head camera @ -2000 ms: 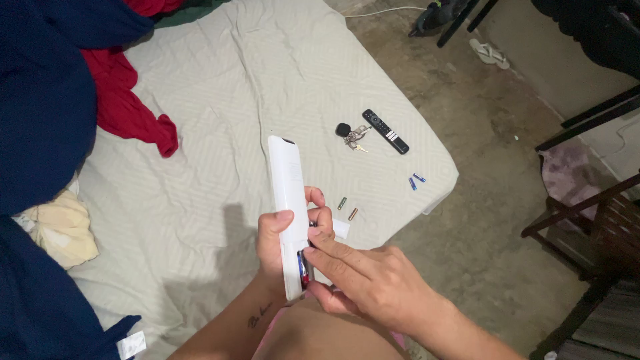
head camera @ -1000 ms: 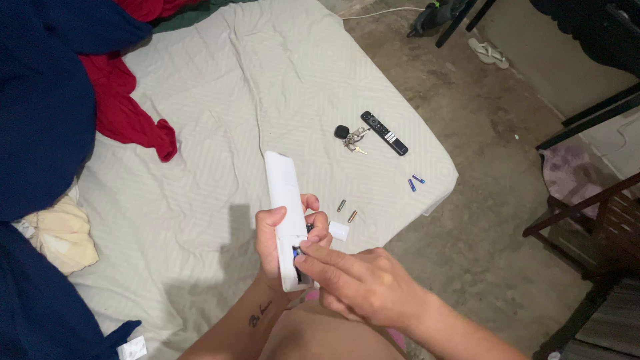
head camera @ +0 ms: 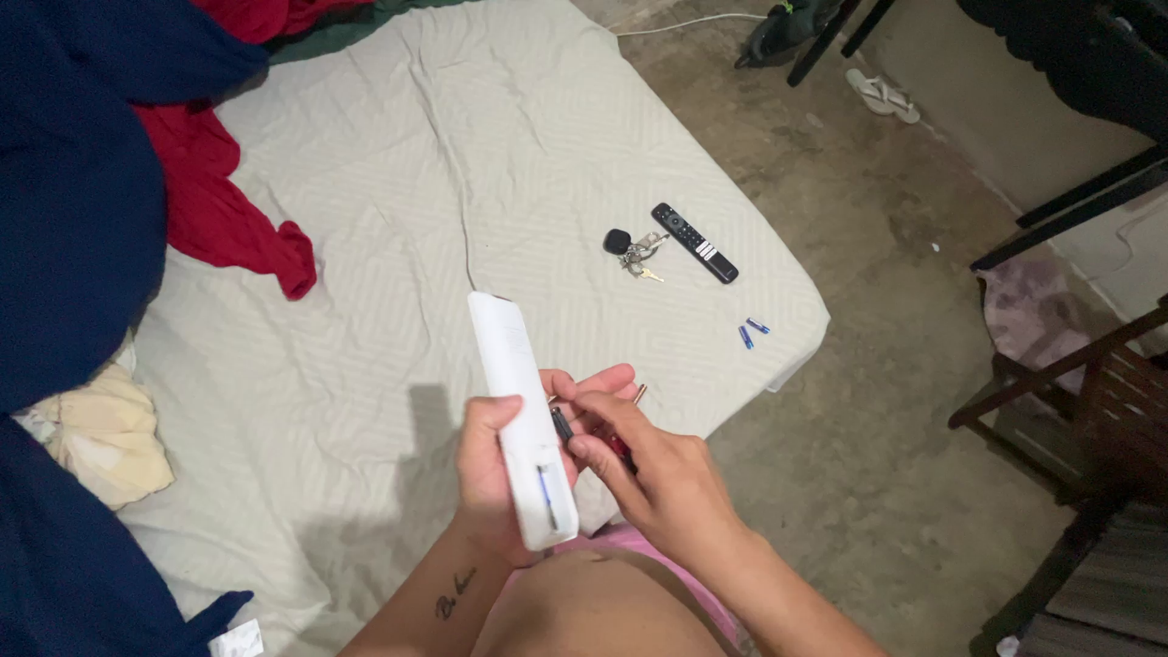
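My left hand (head camera: 493, 456) holds a long white plastic device (head camera: 518, 401), possibly a remote control, tilted with its battery compartment (head camera: 547, 497) uncovered at the near end. A blue battery shows inside that compartment. Against the left fingers rests a dark battery (head camera: 561, 425). My right hand (head camera: 662, 465) is at those fingers, its thumb and forefinger by the dark battery; a red item (head camera: 619, 445) shows partly under it. A copper-coloured battery end (head camera: 641, 393) sticks up behind the fingers. Two blue batteries (head camera: 746, 337) lie near the bed's corner.
On the white bedsheet (head camera: 365, 319) lie keys with a black fob (head camera: 618, 241) and a black remote control (head camera: 695, 244). Red cloth (head camera: 219, 201) and dark blue fabric (head camera: 73, 201) cover the left side. A wooden chair (head camera: 1077, 392) stands on the floor at right.
My right hand has moved from the device's battery compartment up to my left fingers. The compartment is now more exposed, with a blue battery visible in it.
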